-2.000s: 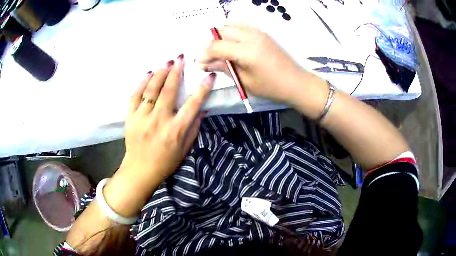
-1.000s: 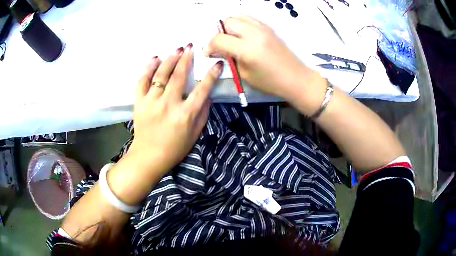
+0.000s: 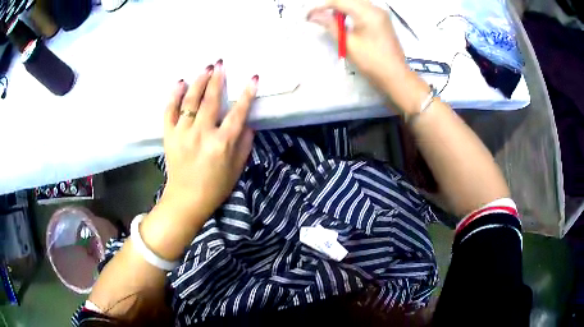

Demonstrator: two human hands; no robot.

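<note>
My left hand (image 3: 206, 137) lies flat with fingers spread at the table's front edge, its fingertips on a white paper piece (image 3: 275, 88) whose lower edge and corner show. The paper is hard to see against the white cover. My right hand (image 3: 365, 32) holds a red pencil (image 3: 341, 35) above the table, farther back and to the right, its fingertips partly blurred. The navy striped garment (image 3: 358, 211) lies bunched on my lap, with a white label (image 3: 323, 242) facing up.
Thread snips (image 3: 428, 66) lie partly behind my right wrist. A clear bluish bag (image 3: 493, 35) and dark cloth (image 3: 493, 71) sit at the table's right. A dark thread cone (image 3: 48, 68) lies at left, near more cones. A pink wastebasket (image 3: 75, 250) stands below left.
My right hand has moved away from the paper, back and to the right, with the pencil in it. The paper's right corner now shows. My left hand stays over the paper.
</note>
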